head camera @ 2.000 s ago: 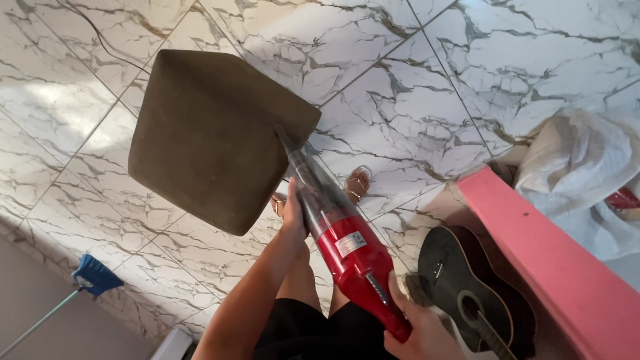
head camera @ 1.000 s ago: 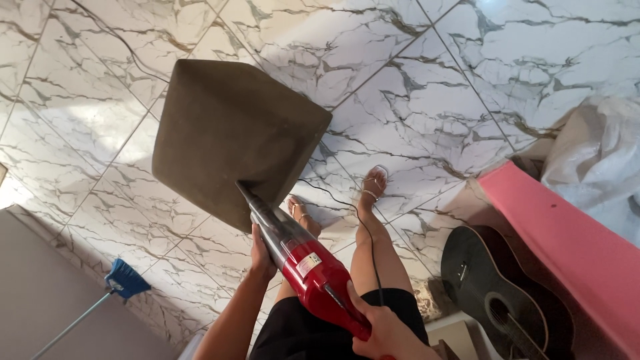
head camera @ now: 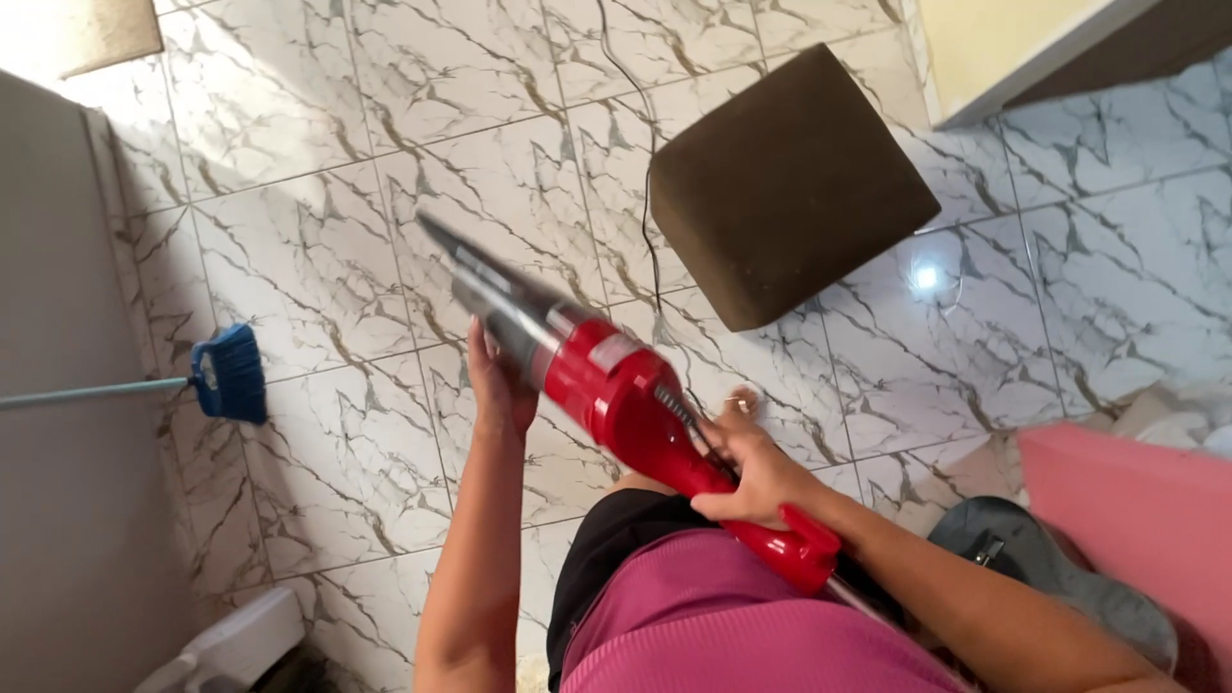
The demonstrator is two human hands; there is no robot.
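A red handheld vacuum cleaner with a dark translucent front and a narrow crevice nozzle lies slantwise before my body, its tip pointing to the upper left. My left hand supports the translucent front part from below and the side. Around the rear body by the handle, my right hand is closed, with part of a dark cord beside its fingers. A brown upholstered cube pouf stands on the floor beyond the vacuum, at the upper right, apart from the nozzle.
A blue broom leans in from the left by a grey surface. A thin black cable runs over the marble-patterned tiles beside the pouf. At the lower right are a dark guitar and a pink panel; a white object is at the lower left.
The vacuum's nozzle, on the pouf in both earlier frames, is now off it and over the floor tiles. Both hands have stayed on the vacuum. The view has swung considerably.
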